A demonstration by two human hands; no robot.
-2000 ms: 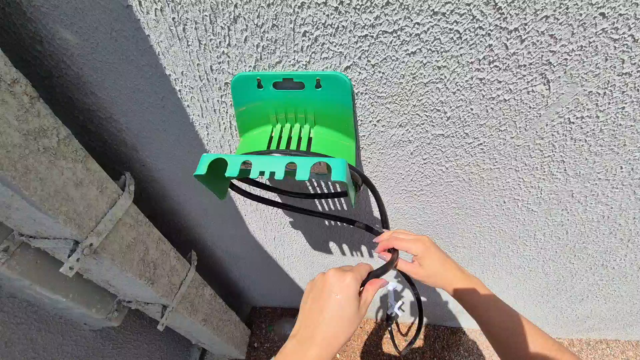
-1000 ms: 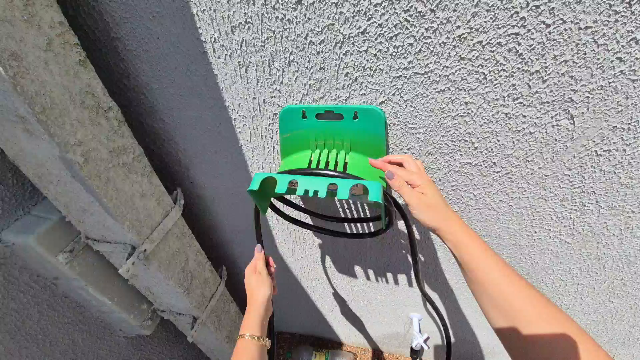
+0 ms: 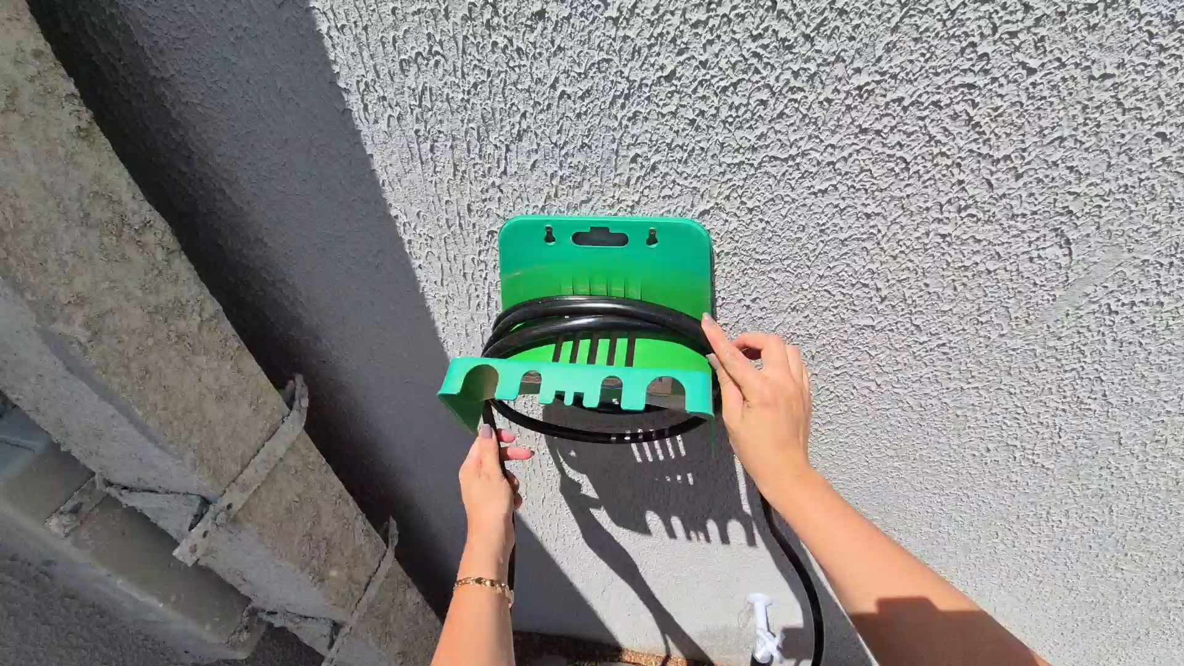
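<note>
A green hose hanger [image 3: 606,264] with a notched front lip is fixed to the wall. Loops of black hose [image 3: 592,305] lie over its curved support, and part of a loop hangs below the lip. My left hand [image 3: 490,481], with a bracelet at the wrist, is closed around the hose under the lip's left end. At the hanger's right side, my right hand [image 3: 763,398] has its thumb and fingers on the hose where it bends down. From there the hose runs down to the lower right, near a white plastic fitting [image 3: 764,629].
The rough stucco wall [image 3: 925,231] is behind the hanger. A concrete post [image 3: 157,268] with metal straps [image 3: 250,472] slants along the left, beside a grey box-like part [image 3: 139,555]. Gravelly ground [image 3: 573,647] shows at the bottom.
Two seconds ago both hands held the hose below the hanger's right side. Since then they have moved apart to its two sides, and more hose lies over the support.
</note>
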